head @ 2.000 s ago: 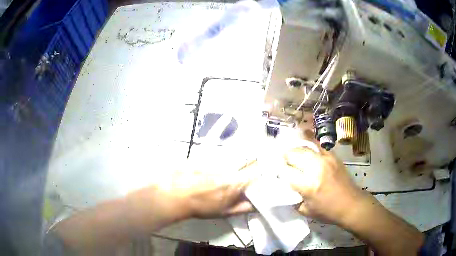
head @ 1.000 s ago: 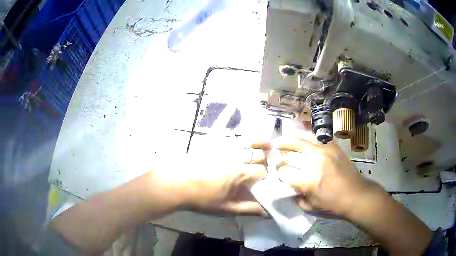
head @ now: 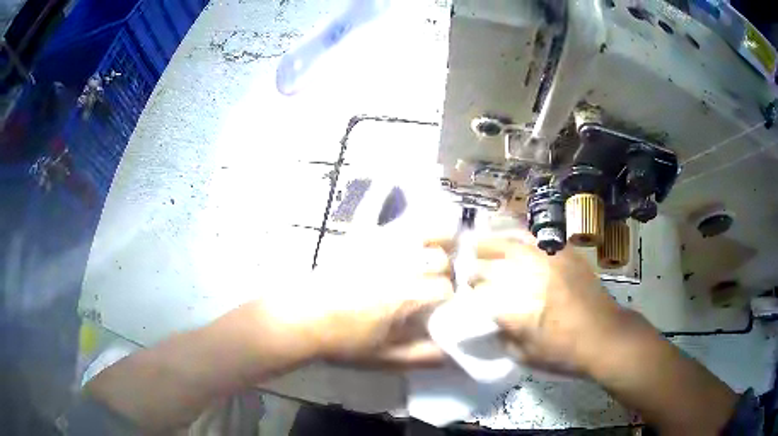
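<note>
A white fabric piece [head: 473,341] lies between my two hands and hangs towards the table's front edge. My left hand [head: 384,306] holds it from the left, and my right hand [head: 533,298] from the right; the fingertips are overexposed. Both hands are just in front of the needle area of the cream sewing machine [head: 503,85]. The presser foot [head: 467,217] shows as a dark narrow shape ahead of the fingertips. Glare hides the fabric's far end and the needle.
Brass tension knobs [head: 585,220] and black ones stand close above my right hand. The worn white table [head: 196,179] has a pale translucent elongated shape [head: 320,51] over it. Blue crates [head: 128,77] are at the far left.
The fabric's near end has folded and drawn up between my hands. My hands have come closer together than two seconds ago. The head view has shifted slightly.
</note>
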